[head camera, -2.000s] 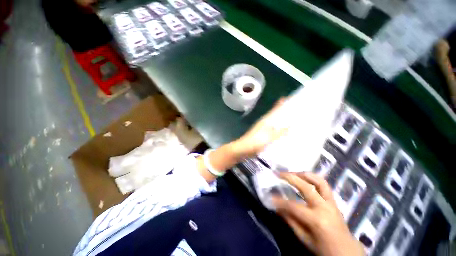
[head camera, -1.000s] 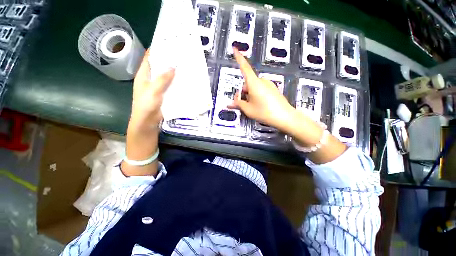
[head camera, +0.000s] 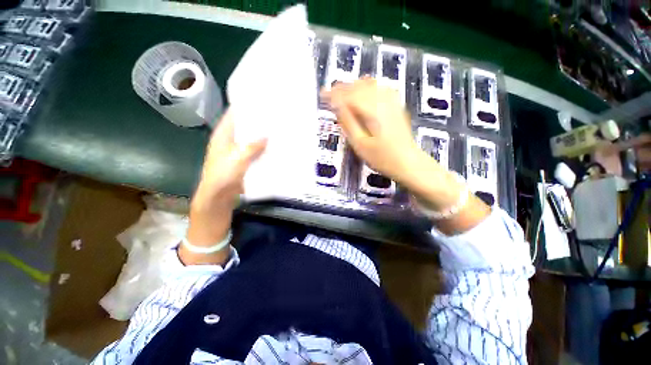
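Observation:
My left hand (head camera: 227, 160) holds a wide white label strip (head camera: 271, 107), its plain side towards me, over the left end of the blister tray. My right hand (head camera: 367, 121) is over the tray's middle-left, its fingertips blurred beside the strip's right edge; I cannot tell whether they hold a label. The clear blister tray (head camera: 508, 142) holds two rows of white product units (head camera: 482, 98), each with a dark oval at its lower end. The strip and my right hand hide some units.
A label roll (head camera: 178, 82) stands left of the strip. Filled trays (head camera: 25, 53) lie far left. An open carton (head camera: 89, 249) with whitish backing paper (head camera: 146, 246) is below the bench. A cream bottle (head camera: 585, 139) and white cable clutter lie right. A red stool (head camera: 21, 191) shows left.
The view first swung so the tray lies in front of me, then shifted slightly. My right fingertips moved up from the front row, closer to the strip. The strip now tilts to the right at its top.

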